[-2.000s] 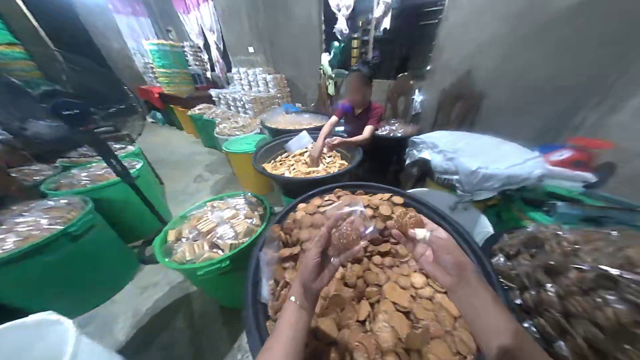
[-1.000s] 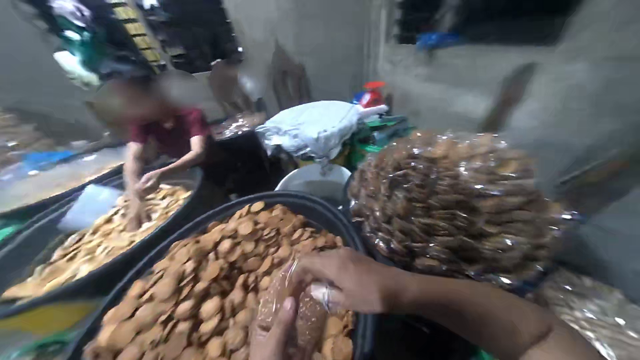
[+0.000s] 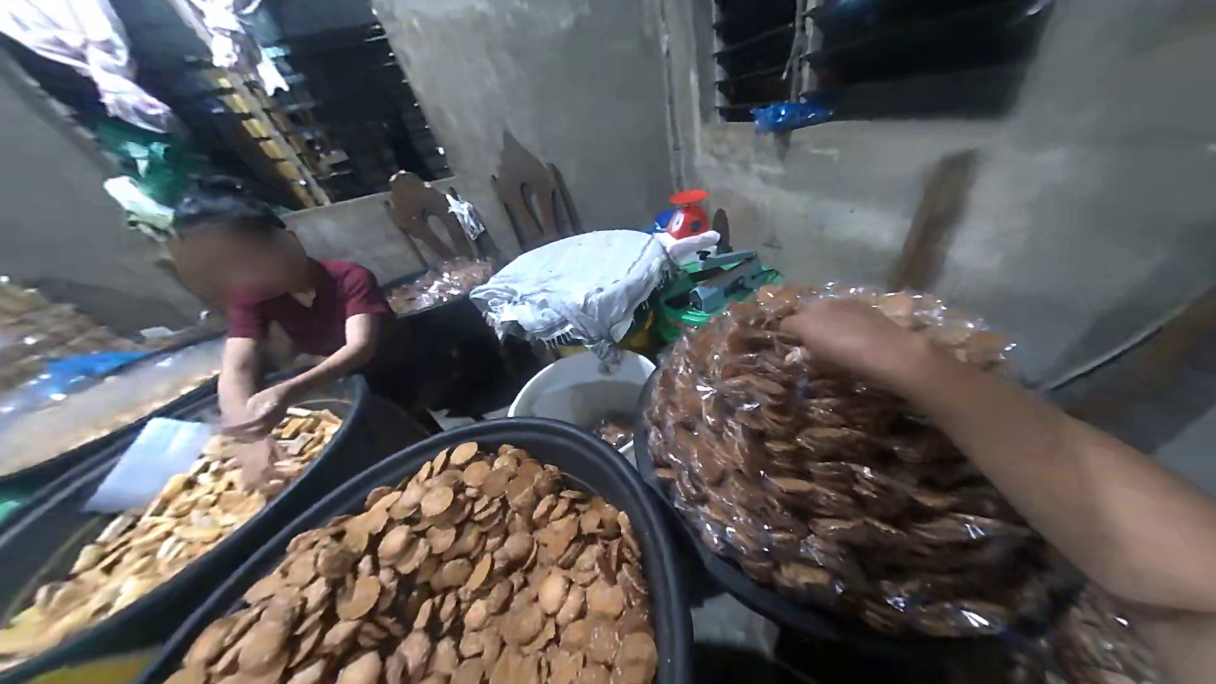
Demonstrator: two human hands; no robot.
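Observation:
My right hand (image 3: 841,337) reaches across from the right edge and rests at the top of a tall heap of clear plastic bags of brown biscuits (image 3: 807,475). Its fingertips are turned away, so whether they grip a bag cannot be told. The heap rises out of a black tub (image 3: 741,589). Left of it stands another black tub (image 3: 560,432), filled with loose round brown biscuits (image 3: 475,560). My left hand is out of the frame.
A person in a maroon shirt (image 3: 323,304) reaches into a dark tub of pale biscuits (image 3: 199,513) at left. Behind my tubs are a white basin (image 3: 579,380), a white cloth sack (image 3: 579,275), a green crate (image 3: 679,309) and a red-topped scale (image 3: 689,214). Carved chair backs (image 3: 532,195) line the wall.
The view has swung right. My two hands were together over the loose biscuits with a plastic bag of them; my right hand has moved right onto the bagged heap, and my left hand has left the view.

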